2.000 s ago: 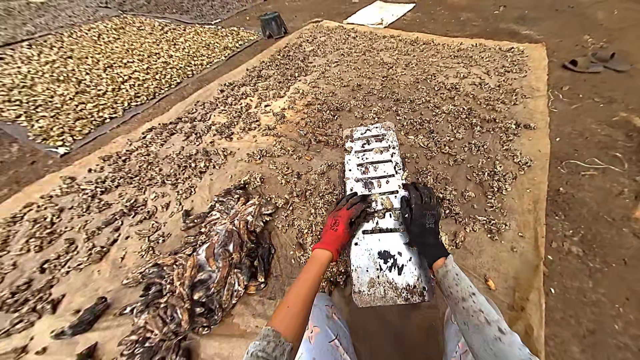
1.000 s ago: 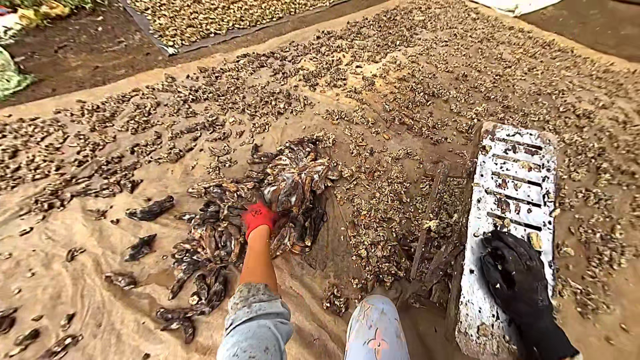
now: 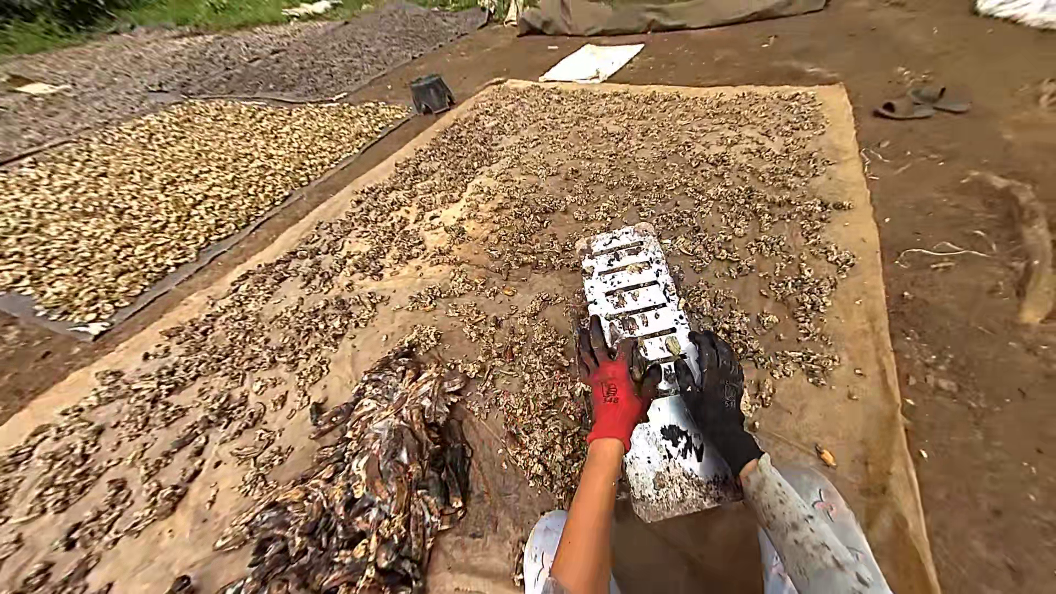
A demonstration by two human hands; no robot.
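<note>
My left hand (image 3: 615, 379), in a red glove with dark fingers, lies on the left side of a white slotted board (image 3: 672, 445). My right hand (image 3: 719, 396), in a black glove, rests at the board's right edge. Between the hands is a small pale yellowish piece (image 3: 673, 345); whether either hand grips it cannot be told. Dark flecks and bits stick to the board. To the left a heap of dark, wet-looking strips or pods (image 3: 371, 478) lies on a brown cloth (image 3: 874, 330). Small brownish pieces (image 3: 536, 421) are heaped beside the board.
Small brown pieces are spread over the cloth. Pale chips (image 3: 181, 181) cover a dark sheet at the left. A black bucket-like container (image 3: 431, 94) and a white sheet (image 3: 592, 63) stand or lie beyond the cloth; dark sandals (image 3: 922, 104) lie on soil at right.
My left hand has moved from the dark heap back to the slotted board. My right hand is still at the board. The view has swung to the right.
</note>
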